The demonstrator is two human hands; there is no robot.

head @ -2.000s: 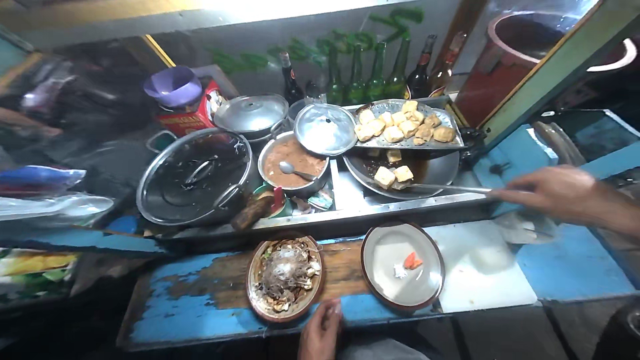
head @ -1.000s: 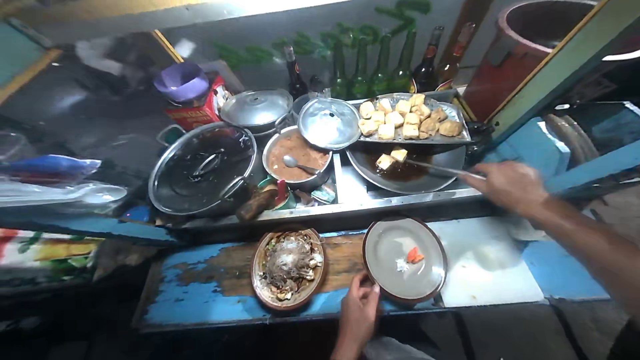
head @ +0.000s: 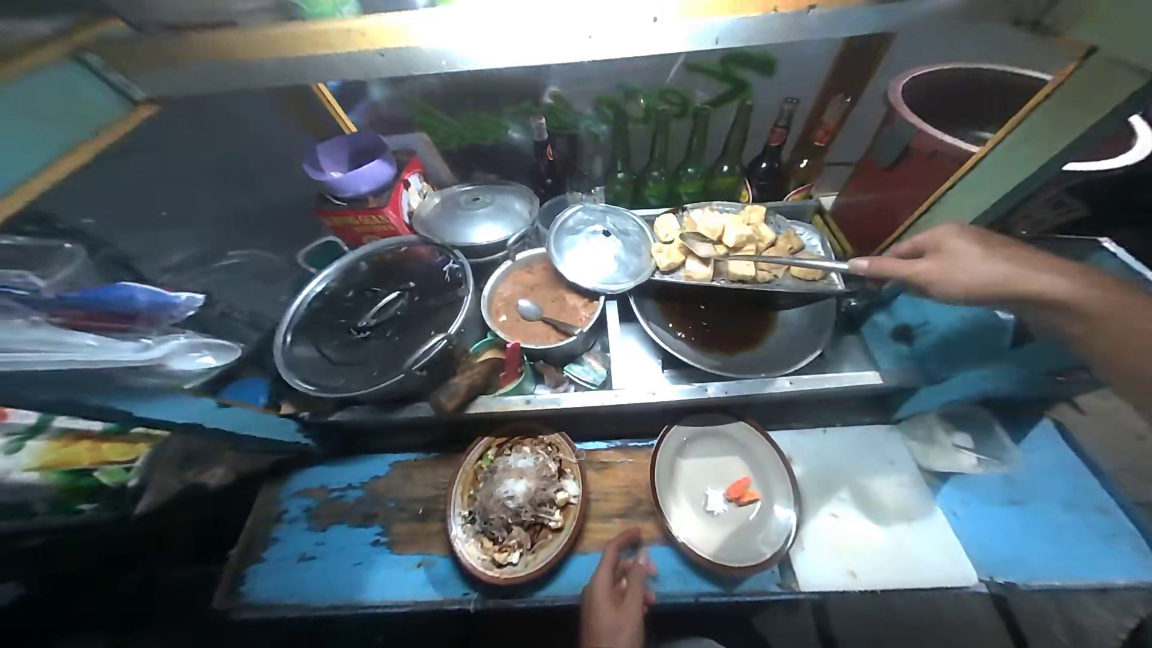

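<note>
My right hand (head: 927,261) grips the handle of a long metal spoon (head: 792,262), whose bowl lies on pale fried tofu pieces (head: 729,236) in a metal tray (head: 814,283). Below the tray, a wide pan (head: 738,346) holds dark brown liquid. My left hand (head: 621,580) rests near the front edge of the blue wooden shelf, between two oval plates, with nothing seen in it. The plate on its left (head: 457,540) holds noodles and mixed food (head: 517,495); the one on its right (head: 720,531) holds orange-red slices (head: 742,491) and a small white heap.
A pot of brown sauce (head: 540,297) with a spoon stands by a large lidded pot (head: 378,315). Behind are another lidded pot (head: 477,216), a purple bowl (head: 349,165) and several bottles (head: 702,157). A white board (head: 873,513) lies beside the right plate.
My right hand has moved the spoon from the pan up to the tray. Tofu pieces seen in the pan earlier no longer show there. My left hand has moved off the right plate's edge.
</note>
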